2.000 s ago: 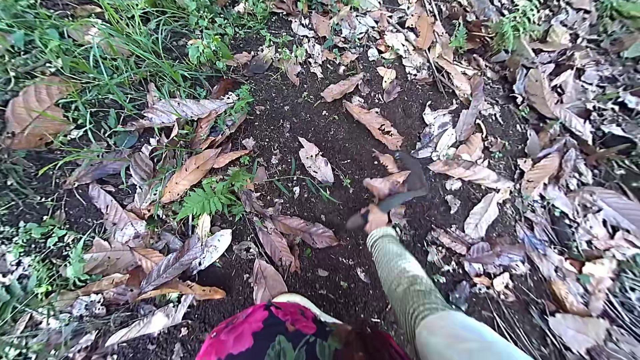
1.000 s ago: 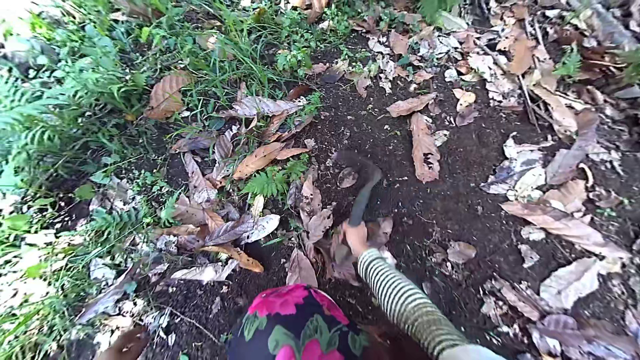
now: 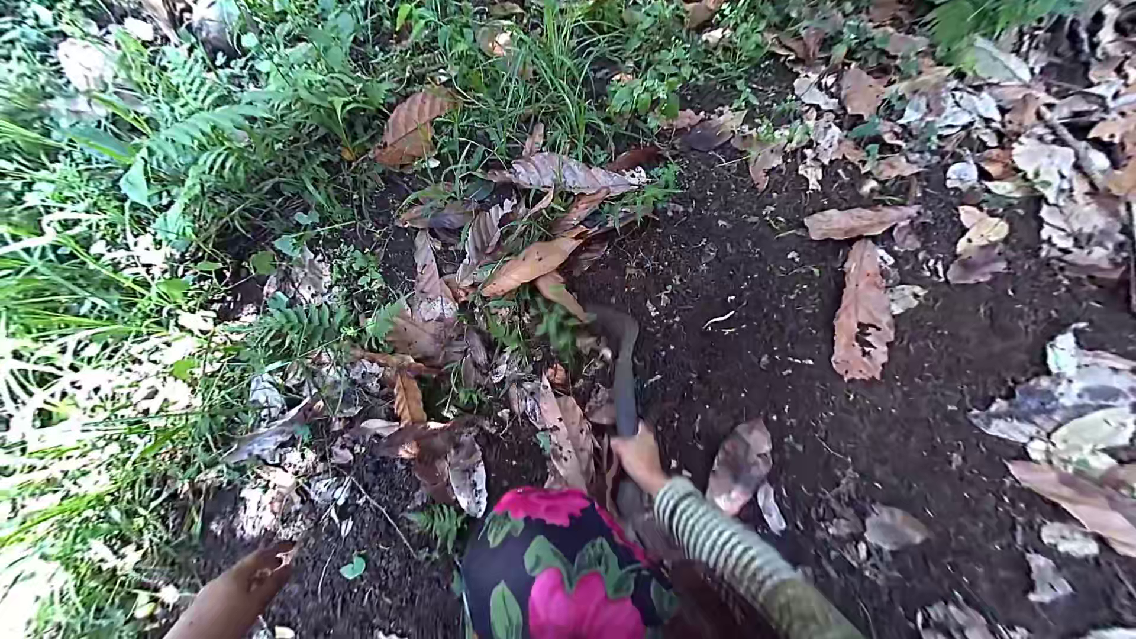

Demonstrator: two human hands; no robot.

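My right hand [image 3: 641,457], below a striped knit sleeve, is closed around the handle of a curved, hooked blade tool [image 3: 625,364]. The blade's tip points left and lies by a small fern [image 3: 559,328] and dry brown leaves [image 3: 537,266]. Part of the handle passes behind the hand toward my body. At the lower left, a bare forearm ends in my left hand [image 3: 266,564], low over dark soil and blurred, so its fingers cannot be made out.
Floral cloth [image 3: 568,568] over my leg or lap fills the bottom middle. Grass and ferns [image 3: 204,133] grow at the left and top. Large dry leaves [image 3: 863,311] lie scattered on the dark soil [image 3: 737,355] and toward the right.
The hooked tool in my right hand now reaches the edge of the leaf pile and fern, after being over soil right of them. My left hand has come into view. The view has shifted left.
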